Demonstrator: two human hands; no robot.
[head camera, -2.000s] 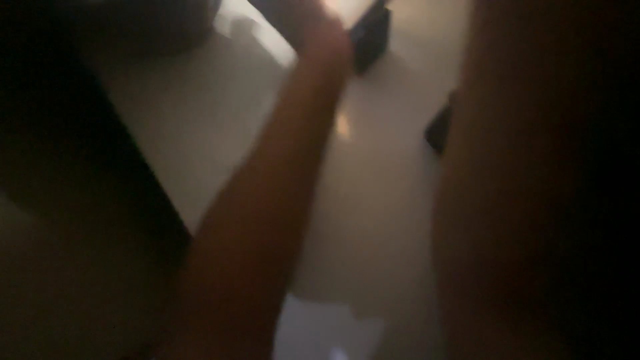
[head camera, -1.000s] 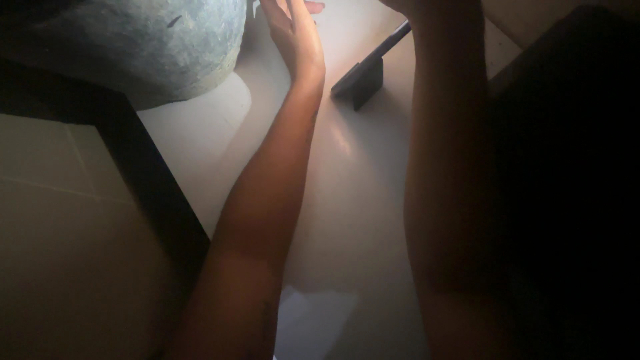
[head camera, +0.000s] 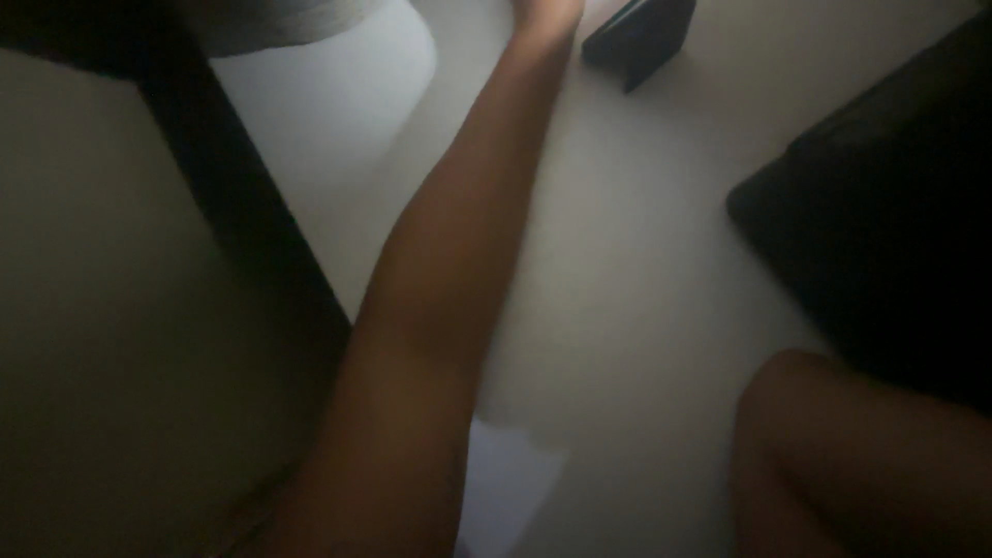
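Observation:
My left forearm runs from the bottom edge up over a pale surface (head camera: 620, 294). Only the wrist end of my left hand (head camera: 549, 14) shows at the top edge; its fingers are out of view, so I cannot tell what it holds. Just right of that wrist stands a dark, angled object (head camera: 647, 39), perhaps a device on a stand. My right hand is not in view. A bent limb (head camera: 821, 442) shows at the lower right, too dim to tell whether it is my right arm or a knee.
A grey rounded vessel (head camera: 294, 23) is cut off at the upper left. A dark straight-edged frame (head camera: 248, 201) slants down the left side. White paper-like material (head camera: 508, 484) lies beside the forearm at the bottom. A large dark object (head camera: 876, 232) fills the right side. The light is dim.
The right forearm, upright right of centre one second ago, has left that place. My left hand's fingers, seen then, are now beyond the top edge. The view has shifted.

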